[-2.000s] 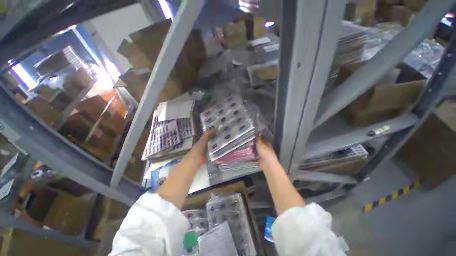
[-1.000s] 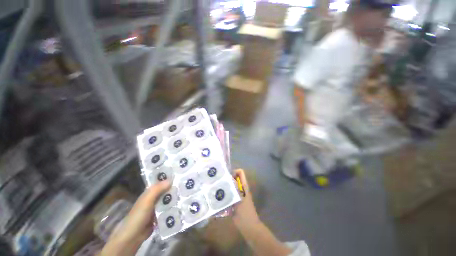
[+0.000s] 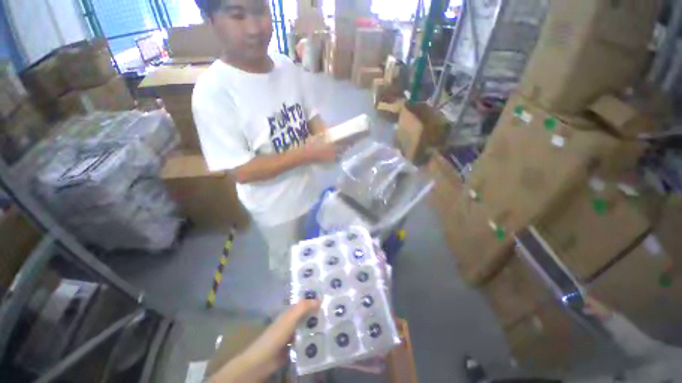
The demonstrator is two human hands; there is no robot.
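A shiny film-wrapped blister tray pack (image 3: 350, 299) with rows of dark round dots is at the lower middle, tilted toward me. Pinkish edges of lower layers show at its right side. My left hand (image 3: 273, 336) grips its left edge, thumb on top and fingers hidden underneath. I cannot make out my right hand; it may be behind the pack or out of the picture.
A person in a white T-shirt (image 3: 250, 120) stands ahead, holding a flat pale pack beside clear plastic wrap (image 3: 378, 179). Wrapped bundles (image 3: 105, 176) are left, stacked cartons (image 3: 516, 172) right. Another hand (image 3: 596, 308) touches a dark long object at right.
The view has swung right, away from the rack, to the person. The pack has been lifted off the shelf and carried along. My right hand no longer shows at its right edge.
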